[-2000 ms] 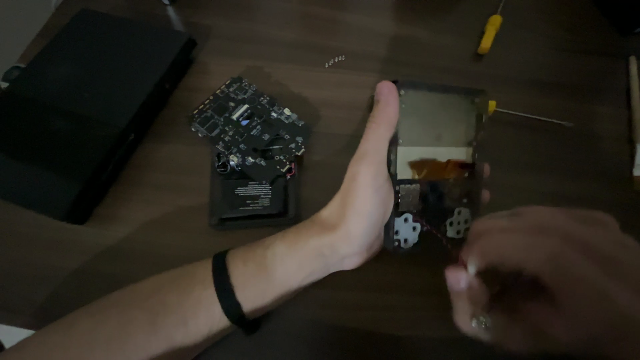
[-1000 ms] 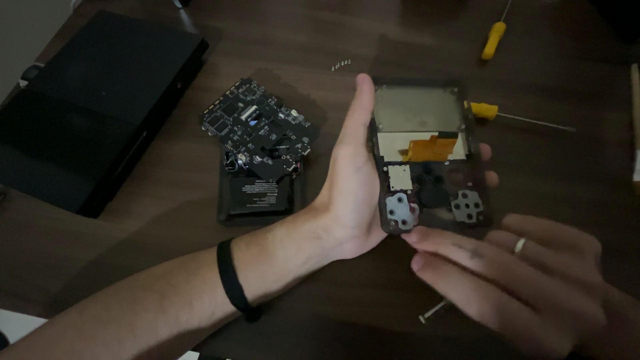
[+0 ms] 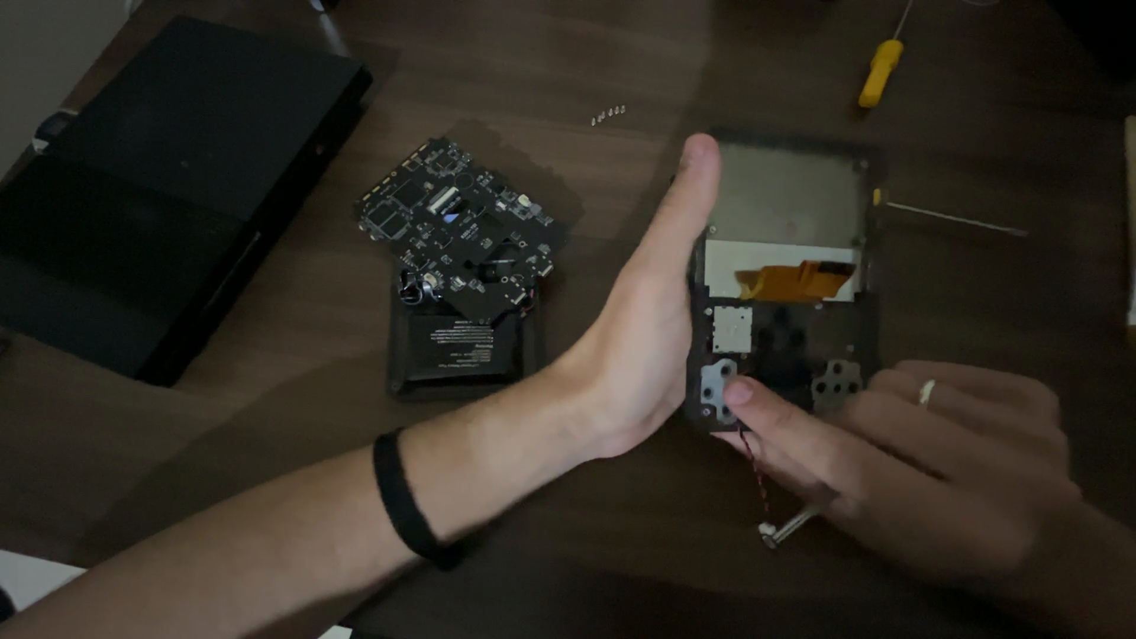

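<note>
My left hand [image 3: 643,311] grips the dark front shell of a handheld device [image 3: 785,195] by its left edge, thumb up along the side. The shell's inside faces up, with an orange ribbon cable [image 3: 794,280] folded over a pale panel. My right hand [image 3: 896,444] touches the lower left grey rubber button pad [image 3: 717,389] with one fingertip. Another rubber pad [image 3: 837,377] lies at the lower right, partly behind that hand. A thin twisted wire with a white connector [image 3: 766,530] hangs below the shell. Beside it, a metal tool tip [image 3: 792,525] sticks out under my right hand.
On the dark wooden table, a circuit board [image 3: 461,235] lies over a back shell with a battery [image 3: 466,351]. Several small screws [image 3: 609,114] sit above. Two yellow-handled screwdrivers [image 3: 881,73] [image 3: 954,216] lie at the right. A black box-shaped device [image 3: 169,195] stands at the left.
My right fingertip has moved from the shell's lower edge onto the left button pad. The twisted wire now shows hanging below the shell. My left hand keeps its grip.
</note>
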